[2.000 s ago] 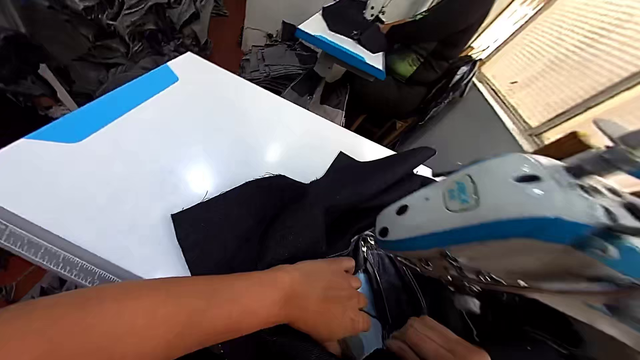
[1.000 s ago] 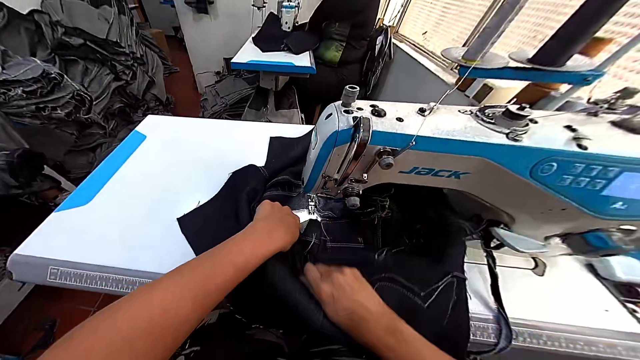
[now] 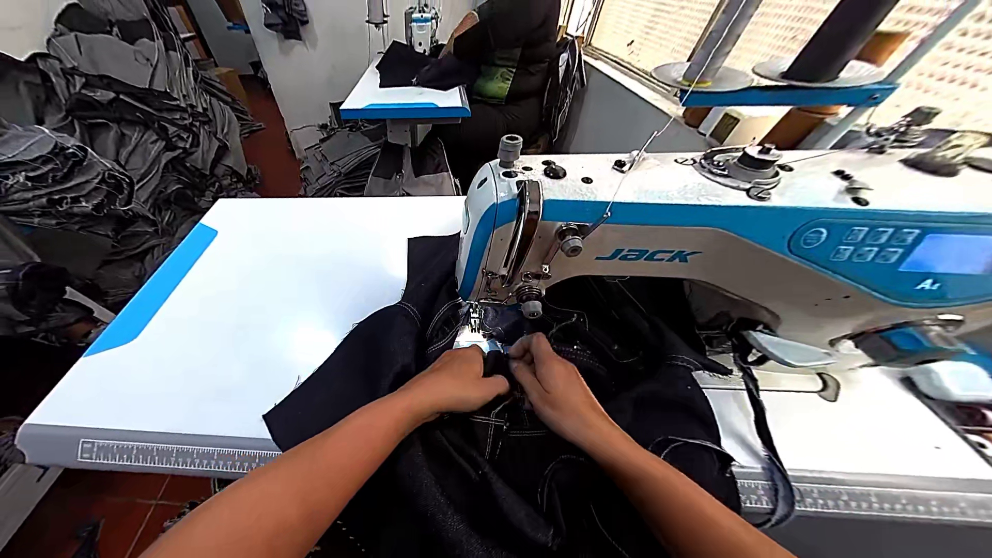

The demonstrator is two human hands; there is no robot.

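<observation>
A dark denim garment (image 3: 457, 480) with pale stitching lies bunched over the front of a white and blue Jack sewing machine (image 3: 697, 225). Just in front of the presser foot (image 3: 474, 318), my left hand (image 3: 461, 380) pinches a fold of the denim between thumb and fingers. Close beside it on the right, my right hand (image 3: 550, 380) grips the same cloth with its fingertips. Part of the garment passes under the machine's arm, and a flat dark panel spreads left on the white table (image 3: 310, 287). The needle's tip cannot be made out.
Heaps of dark and grey cloth (image 3: 116, 139) lie at the left. Behind, a person in dark clothing (image 3: 511, 70) sits by another sewing table (image 3: 403, 101). Thread cones (image 3: 721, 46) stand at the upper right. A loose denim strip (image 3: 756, 426) hangs over the table's front edge.
My right hand has moved up and left from lower on the garment to the cloth beside my left hand. The view swung strongly after the first frame.
</observation>
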